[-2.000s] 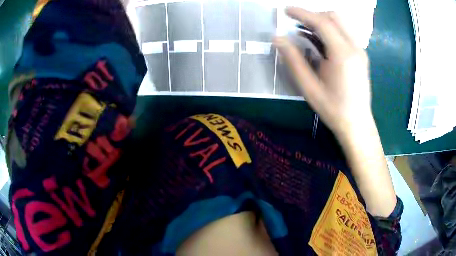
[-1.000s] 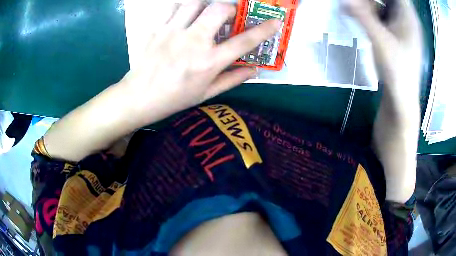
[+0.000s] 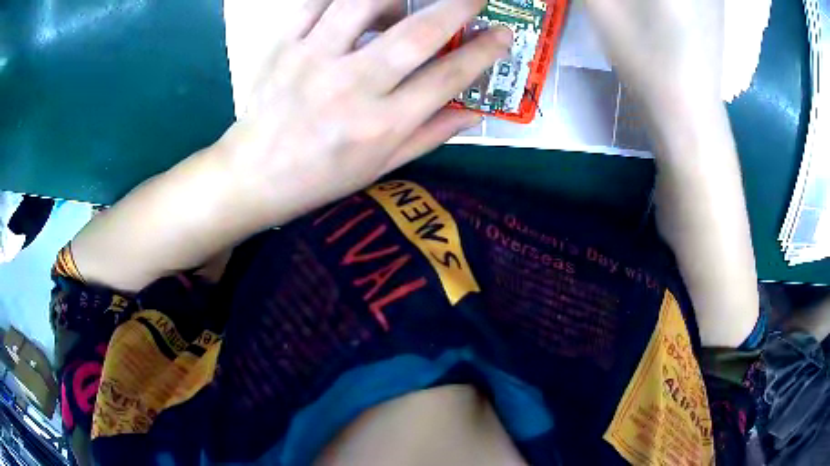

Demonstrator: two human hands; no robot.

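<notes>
The orange-red phone housing (image 3: pixel 543 68) lies tilted on the sheets at the top of the picture, cut off by the top edge. A green and silvery circuit board (image 3: pixel 519 55) shows inside its rim. My left hand (image 3: pixel 337 109) holds the housing at its left side, with fingers over the board. My right hand (image 3: pixel 660 36) is at the top edge right of the housing. Its fingers are cut off, so what it holds cannot be seen. The white adhesive sheet (image 3: pixel 584 107) with grey rectangles lies under the housing.
A dark green bench top (image 3: pixel 109 100) surrounds the sheets. A stack of white sheets (image 3: pixel 813 200) lies at the far right edge. Part of another person in dark grey clothing (image 3: pixel 796 391) shows at the lower right.
My left hand has come in with the orange housing, which has since shifted slightly right and tilted. My right hand has moved up out of the top edge, then slightly left towards the housing.
</notes>
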